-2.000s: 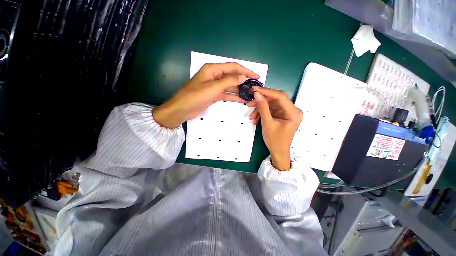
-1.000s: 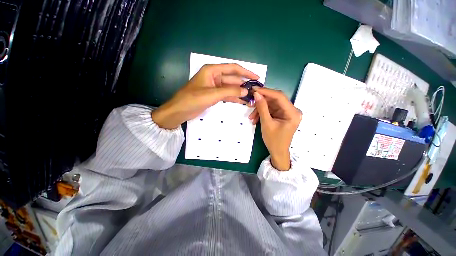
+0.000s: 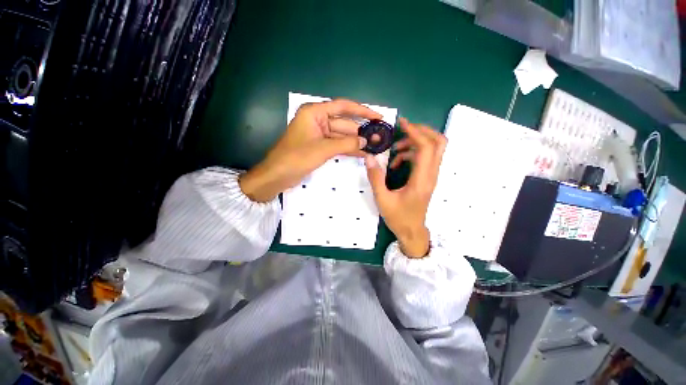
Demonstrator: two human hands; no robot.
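Observation:
A round black housing (image 3: 377, 137) with a ring-like face and a lighter centre is held above a white liner sheet (image 3: 329, 207) that bears rows of small black dots. My left hand (image 3: 312, 139) grips the housing's left edge between thumb and fingers. My right hand (image 3: 408, 177) is just right of the housing with its thumb and fingers spread. Its fingertips are blurred. It holds nothing that I can see. The hands cover the upper part of the sheet.
Black blister trays (image 3: 98, 113) are stacked at the left. A second white sheet (image 3: 470, 180) lies at right, beside a dark box with a blue top (image 3: 560, 233). Behind are a marked white card (image 3: 583, 124), a white wipe on a stick (image 3: 535, 71) and a raised shelf (image 3: 519, 26).
My right hand has let go of the housing and opened its fingers. The housing now shows its round face more fully in my left hand. The view has shifted slightly.

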